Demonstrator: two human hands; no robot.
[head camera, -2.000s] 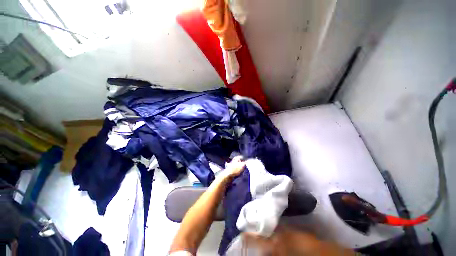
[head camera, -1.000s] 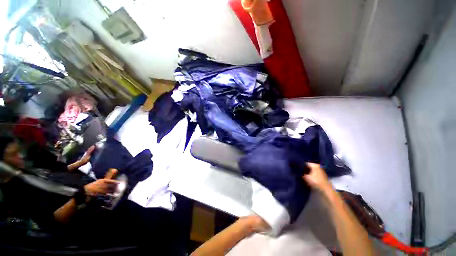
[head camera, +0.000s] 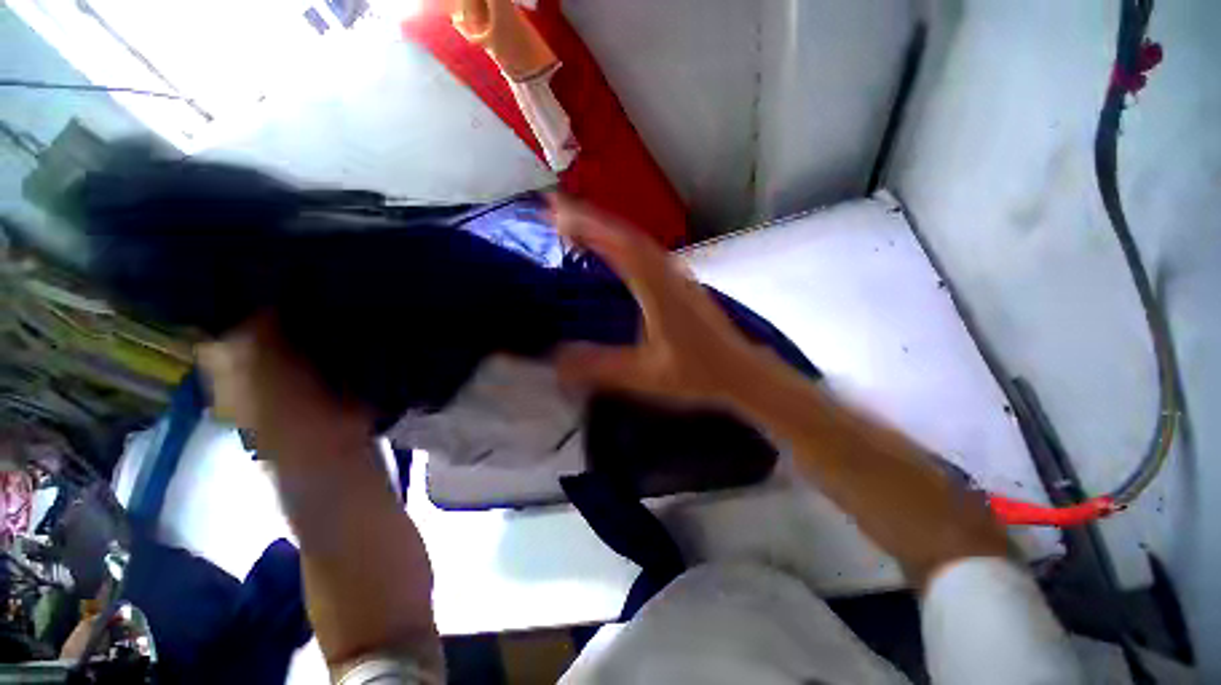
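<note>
A navy garment (head camera: 402, 301) with a light grey part (head camera: 502, 415) is spread in the air and over the grey sleeve board (head camera: 469, 488), blurred by motion. My left hand (head camera: 248, 375) is at its left part, blurred, with the cloth gathered over the fingers. My right hand (head camera: 649, 321) is at its right side with thumb and fingers apart; cloth lies behind it. A narrow dark flap (head camera: 623, 535) hangs over the board's near side. The iron is hidden behind my right forearm; only its red-orange hose sleeve (head camera: 1051, 511) shows.
The white table (head camera: 857, 308) reaches back to the wall. A shiny navy pile (head camera: 516, 230) shows partly behind the garment. A red panel (head camera: 623, 147) with an orange item (head camera: 509, 47) stands at the back. The hose (head camera: 1152, 308) curves down the right wall. Dark cloth (head camera: 214, 602) lies at lower left.
The navy garment has been lifted and swung to the upper left with my left hand. My right hand has let go of the cloth and moved left. The view has turned right.
</note>
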